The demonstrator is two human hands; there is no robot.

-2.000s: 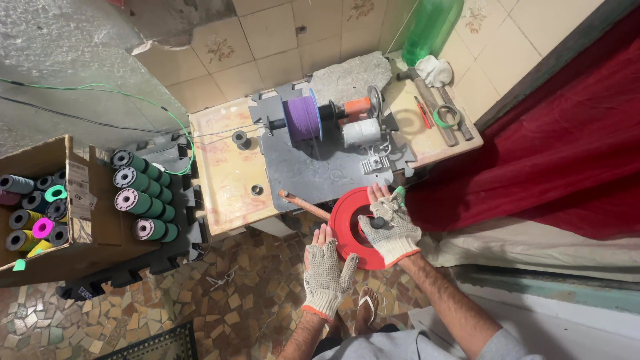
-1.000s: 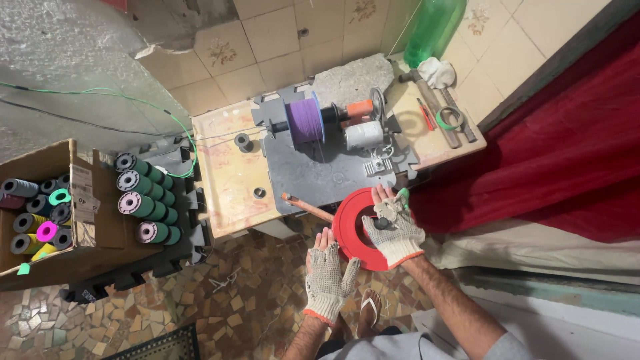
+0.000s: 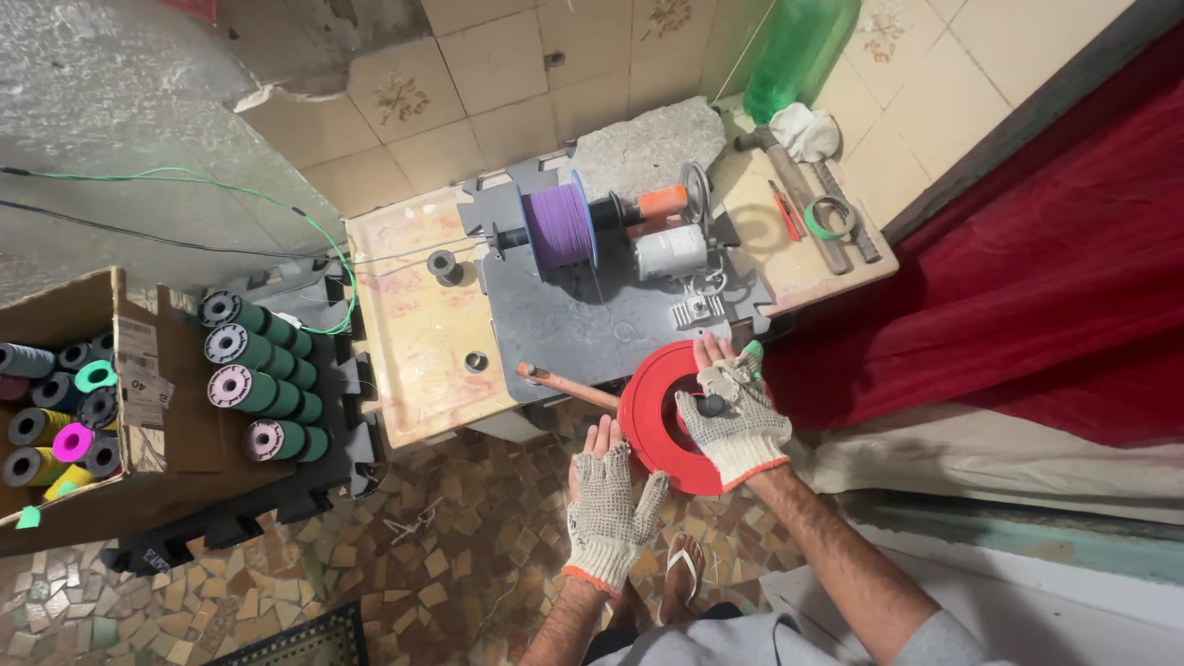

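Observation:
A red disc-shaped reel [image 3: 652,416] stands at the front edge of the bench, beside a copper-coloured arm [image 3: 569,384]. My left hand [image 3: 610,509], in a fingerless knitted glove, is at the reel's lower left rim, fingers spread and holding nothing visible. Over the reel's right part lies my right hand [image 3: 735,412], gloved too, by a dark hub knob [image 3: 710,406]; its grip is partly hidden. Behind them a spool of purple line [image 3: 560,225] sits on a horizontal shaft, near a small electric motor [image 3: 670,252] and an orange part [image 3: 661,202].
Green thread spools [image 3: 242,344] lie in rows at left beside a cardboard box [image 3: 139,370] of mixed spools. An empty black spool [image 3: 445,267] stands on the bench. A hammer [image 3: 800,199], a red cutter [image 3: 786,213] and green tape [image 3: 814,220] lie at right.

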